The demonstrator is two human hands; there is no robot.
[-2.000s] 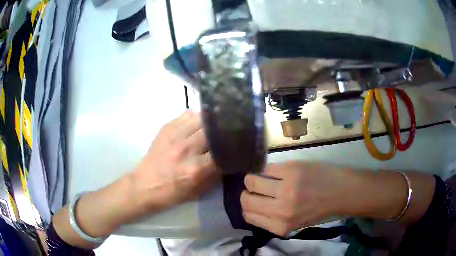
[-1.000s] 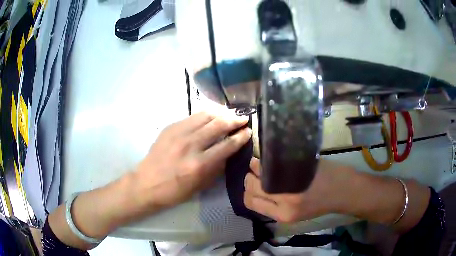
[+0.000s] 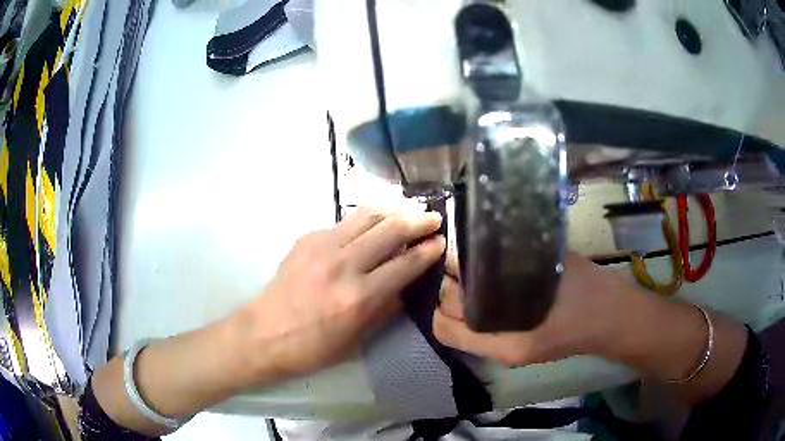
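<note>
My left hand (image 3: 331, 293) lies on the work just in front of the needle area, its fingertips pressing the black strip (image 3: 423, 297) near the presser foot (image 3: 430, 194). A grey fabric piece (image 3: 404, 366) lies under the strip and shows below my left hand. My right hand (image 3: 525, 319) holds the black strip from the right; its fingers are partly hidden by the shiny dark loop (image 3: 516, 224) on the front of the sewing machine (image 3: 568, 52). The strip trails down over the table's near edge.
Grey cut pieces (image 3: 90, 189) are stacked at left beside a yellow-and-black striped surface (image 3: 39, 181). A sewn grey piece with black edge (image 3: 250, 39) lies behind, left of the machine. Scissors with orange and red handles (image 3: 695, 237) lie right of the needle.
The view has shifted, so the machine head sits further right. More of the grey piece shows below my left hand. Both hands stay at the strip close to the presser foot.
</note>
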